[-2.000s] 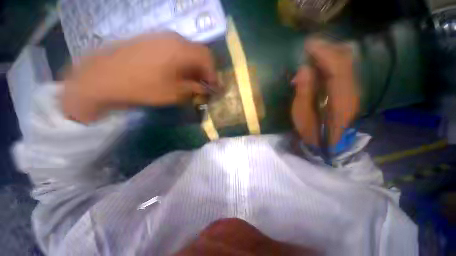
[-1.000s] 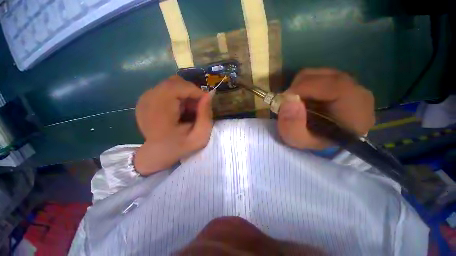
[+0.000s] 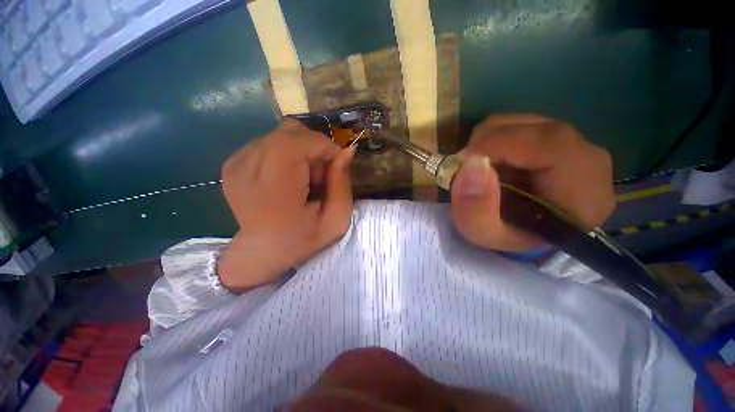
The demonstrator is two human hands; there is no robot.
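The dark circuit board module [image 3: 348,116] lies on the brown work pad [image 3: 443,88], with an orange-gold flex cable [image 3: 343,135] on it. My left hand [image 3: 286,201] is beside the module, thumb and fingertip pinching a thin pale wire [image 3: 357,138] whose end reaches the board. My right hand [image 3: 532,181] holds the soldering iron [image 3: 548,221] by its black handle. The iron's thin tip is at the board, close to the wire end; whether they touch cannot be told. My left fingers hide the module's lower left part.
Cream masking tape strips [image 3: 415,64] cross the pad on the green bench [image 3: 177,121]. A white blister tray [image 3: 72,40] lies at the upper left. The thin solder line runs over the bench from the left to my left hand. A dark cable [image 3: 701,113] curves at the right.
Two seconds ago both hands were blurred and apart, with a tray and round tin nearer. Both hands then came to the module. Over the last second they have moved only slightly.
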